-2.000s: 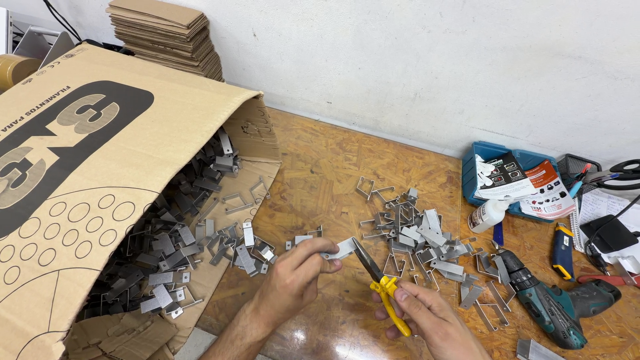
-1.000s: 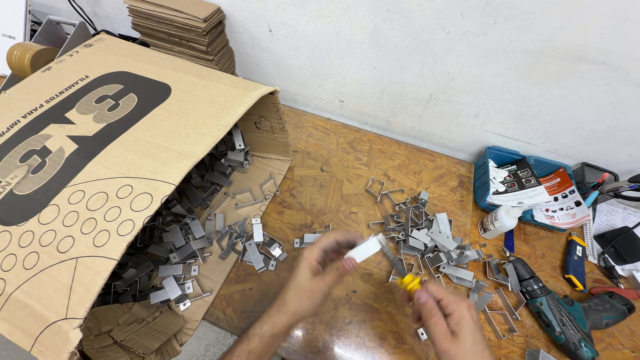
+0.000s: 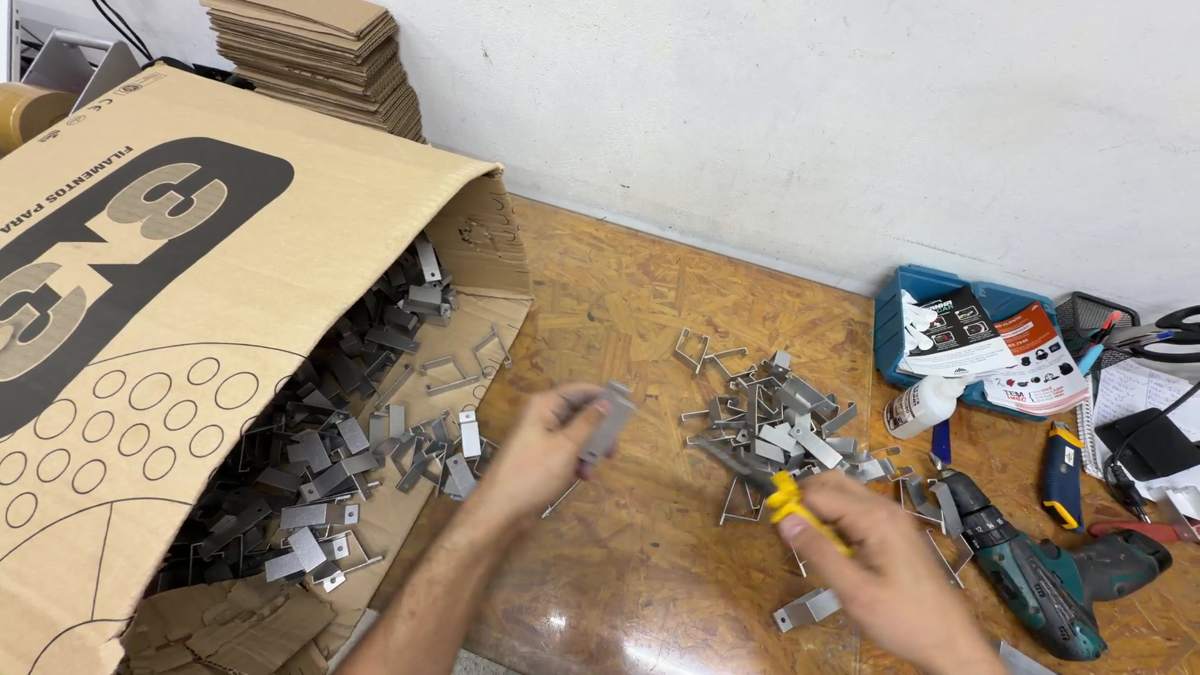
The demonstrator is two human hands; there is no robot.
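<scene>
Between thumb and fingers, my left hand (image 3: 539, 450) holds a bent grey metal bracket (image 3: 609, 422), above the bench left of centre. My right hand (image 3: 862, 553) grips yellow-handled pliers (image 3: 787, 502); their jaws point up and left and are blurred. The jaws are apart from the held bracket and lie in front of a pile of metal brackets (image 3: 797, 422) on the bench. One bracket (image 3: 808, 609) lies separately below that pile. Many more brackets (image 3: 328, 450) fill the mouth of the cardboard box at left and spill onto its flap.
The large cardboard box (image 3: 309, 244) lies on the wooden bench (image 3: 600, 300), with stacked cardboard (image 3: 319, 56) behind. At right are a cordless drill (image 3: 1041, 562), a white bottle (image 3: 923, 406), blue bins (image 3: 937, 281), a utility knife (image 3: 1062, 476), scissors (image 3: 1172, 337) and a notebook (image 3: 1125, 403).
The pliers were at the bracket in my left hand in the earlier frames; now they are apart from it. My right hand has moved right with the pliers, and the left hand still holds a bracket.
</scene>
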